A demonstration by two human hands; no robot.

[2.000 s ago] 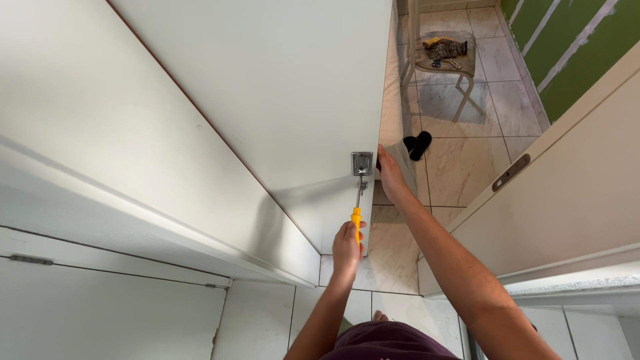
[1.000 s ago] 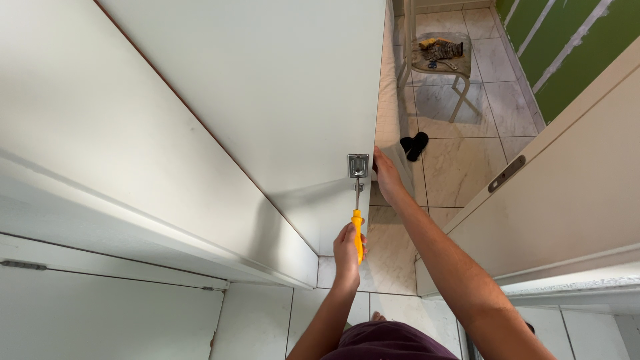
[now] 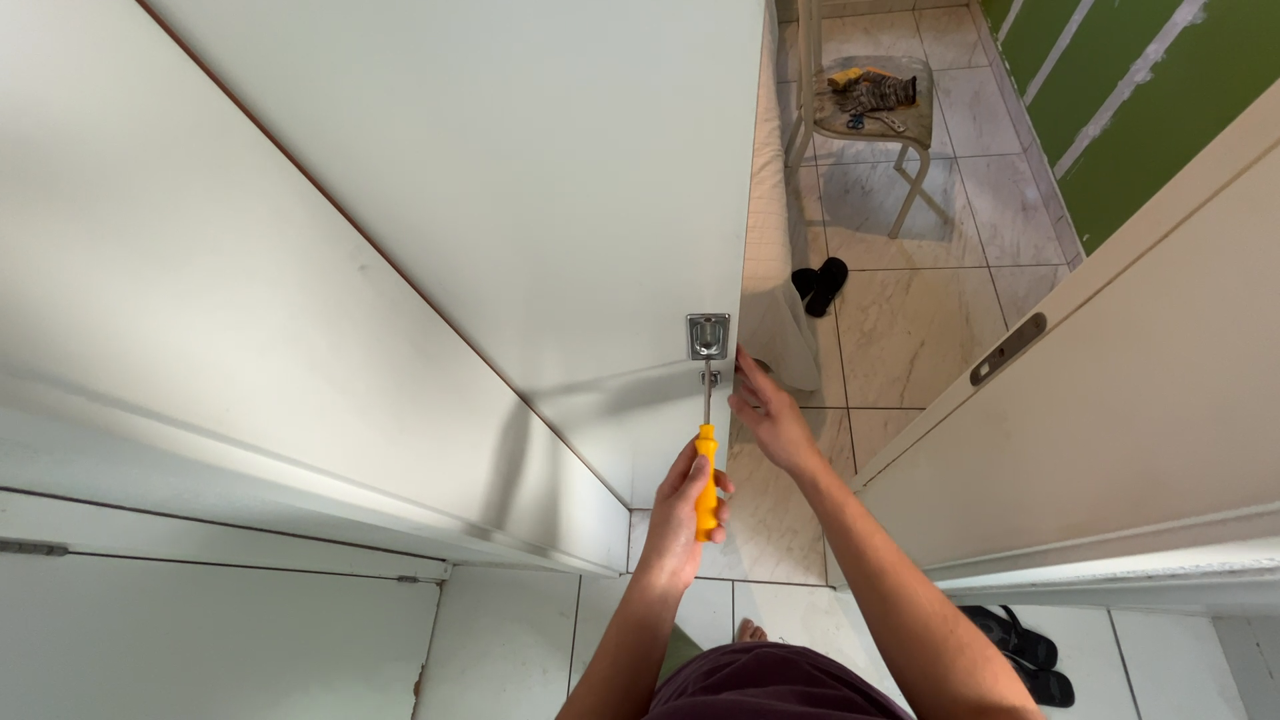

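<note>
My left hand is closed around the yellow handle of a screwdriver. The shaft points away from me, its end at the lower edge of a square metal plate set in a white door panel. A smaller metal fitting sits just below that plate, partly behind the shaft. My right hand rests against the panel's right edge with fingers extended; some fingertips are hidden, and whether they hold anything on the far side cannot be told.
At right stands another door with a metal strike plate. Beyond are a chair bearing gloves and small tools, black footwear and a bed's cloth edge. Black flip-flops lie at lower right.
My right hand's fingers are more spread at the panel edge than a second ago. My left hand keeps its hold on the screwdriver at the metal plate.
</note>
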